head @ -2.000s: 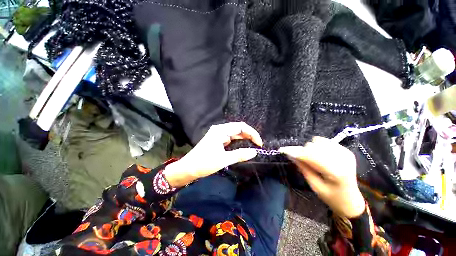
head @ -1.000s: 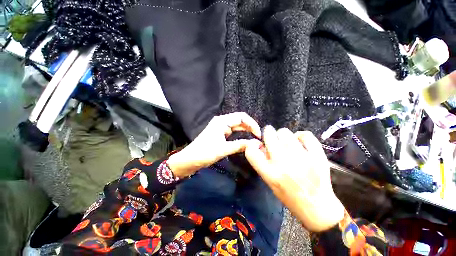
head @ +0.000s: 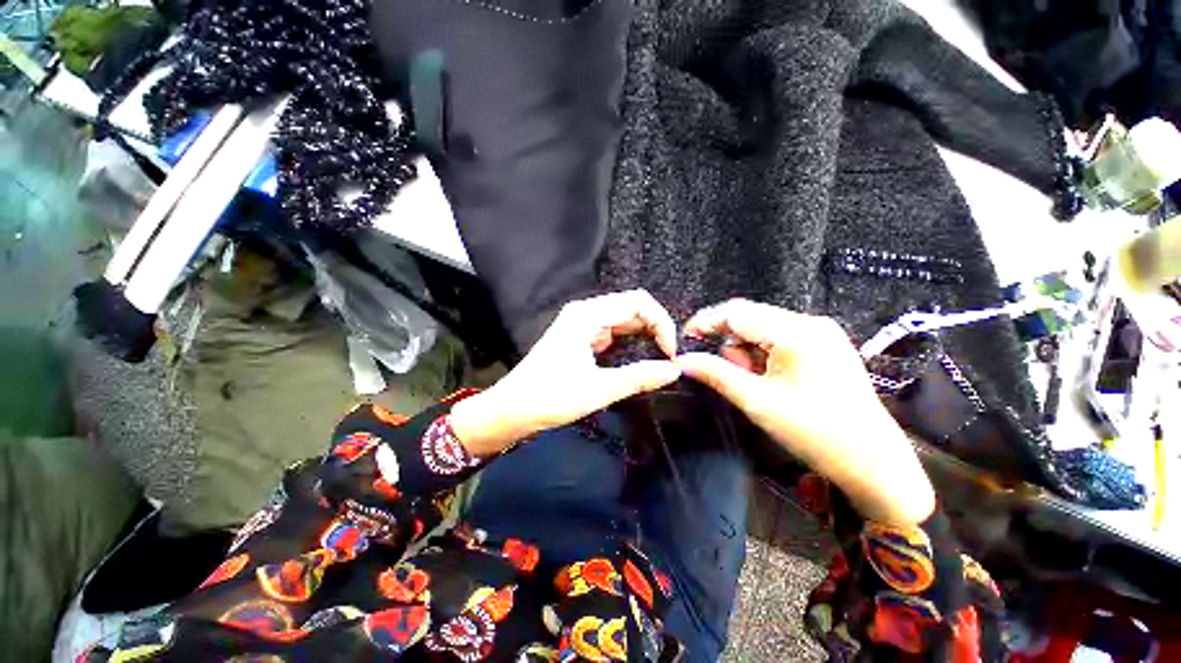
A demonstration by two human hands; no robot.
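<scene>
The dark tweed jacket (head: 725,194) lies over the table and hangs towards my lap, with its smooth dark lining (head: 538,143) showing on the left. My left hand (head: 570,369) pinches the hem edge between thumb and fingers. My right hand (head: 809,389) meets it at the thumb tips and also grips the hem. A needle cannot be made out. Fine dark thread strands hang below the hands. A bit of the silvery chain (head: 891,382) shows right of my right hand; its part at the fingertips is hidden.
A heap of flecked black trim (head: 279,91) lies upper left, beside white strips (head: 194,207). A flecked pocket trim (head: 903,267) and a pale cord (head: 965,314) lie on the right. Clutter and a blue textured lump (head: 1098,477) are at the right table edge.
My right hand first moved left to my left hand, covering the chain between them. Since then its wrist has shifted right and up, fingers curled on the hem. The view has shifted slightly.
</scene>
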